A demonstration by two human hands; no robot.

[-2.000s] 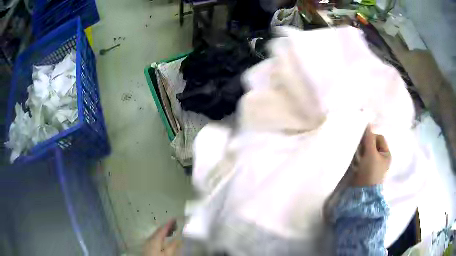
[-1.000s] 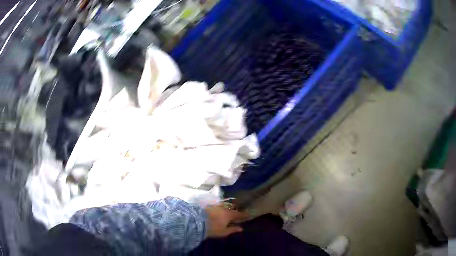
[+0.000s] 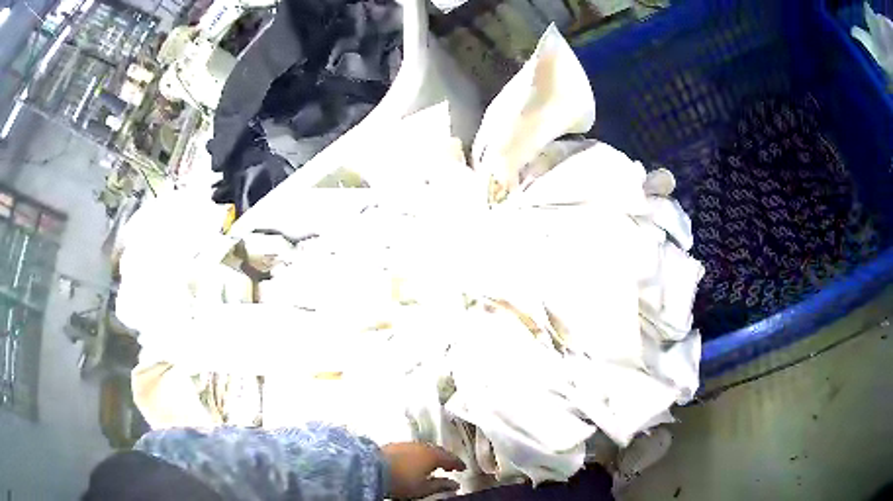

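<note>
A large heap of bright white garment pieces (image 3: 392,303), some with cream parts, fills the middle of the head view. My left hand (image 3: 421,470), in a blue patterned sleeve, is at the bottom, at the heap's near edge. Its fingers point right and touch or lie close to the cloth; whether they grip it is unclear. One cream-white piece (image 3: 543,108) stands up at the heap's far side. My right hand is not in view.
Black cloth (image 3: 313,98) lies in a white tub (image 3: 419,59) beyond the heap. A deep blue crate (image 3: 774,338) stands at the right on the floor (image 3: 783,421). Sewing machines and workshop furniture show blurred at the upper left.
The view has turned from the green crate to the heap, tub and blue crate. My right hand, earlier on white cloth, is out of view. The heap now shows larger and further right.
</note>
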